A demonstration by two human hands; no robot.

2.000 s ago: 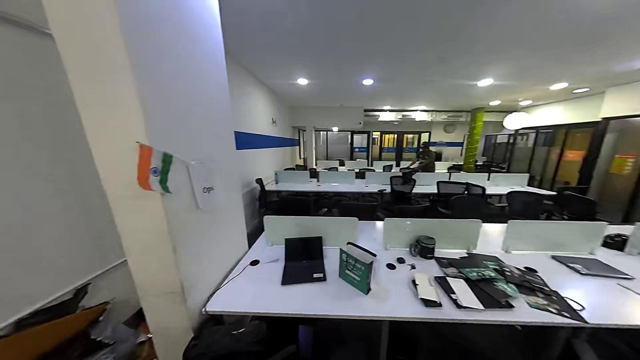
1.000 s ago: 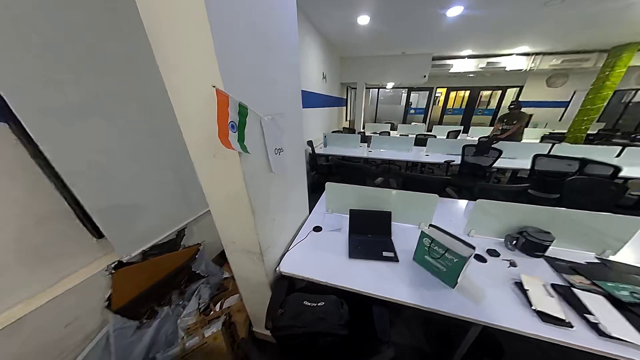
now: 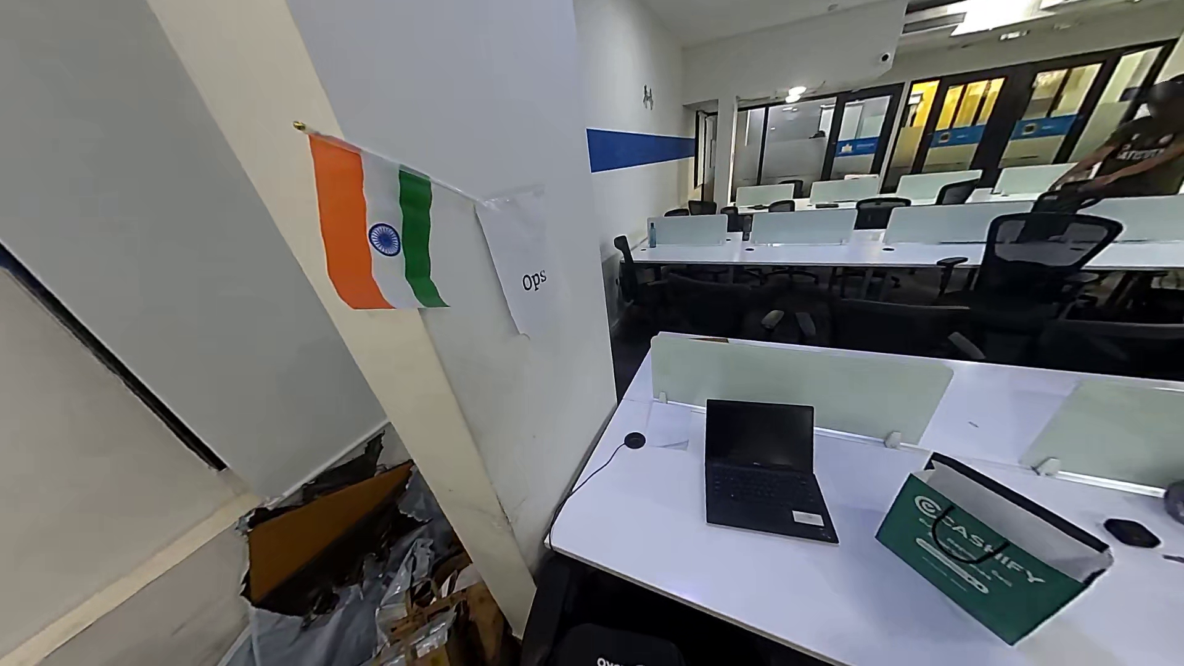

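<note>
Neither my left hand nor my right hand is in the frame. An open black laptop (image 3: 763, 472) stands on the white desk (image 3: 647, 546) in front of a frosted glass divider (image 3: 795, 379). To its right, a green and white paper bag (image 3: 990, 555) with dark handles leans on the desk. A round black desk grommet (image 3: 635, 440) with a cable lies left of the laptop. On the pillar at the left hangs a small orange, white and green flag (image 3: 375, 227), beside a white sheet of paper (image 3: 520, 264) bearing writing.
Cardboard boxes and plastic wrapping (image 3: 407, 573) are heaped left of the pillar (image 3: 462, 444). A black bag (image 3: 618, 647) is under the desk's front edge. Black mesh chairs (image 3: 1045, 250) line the rows behind, and a person (image 3: 1142, 153) leans over a far desk at the right.
The view has turned left and come nearer to the pillar, flag and laptop. The dark pouches and papers on the right of the desk have left the view.
</note>
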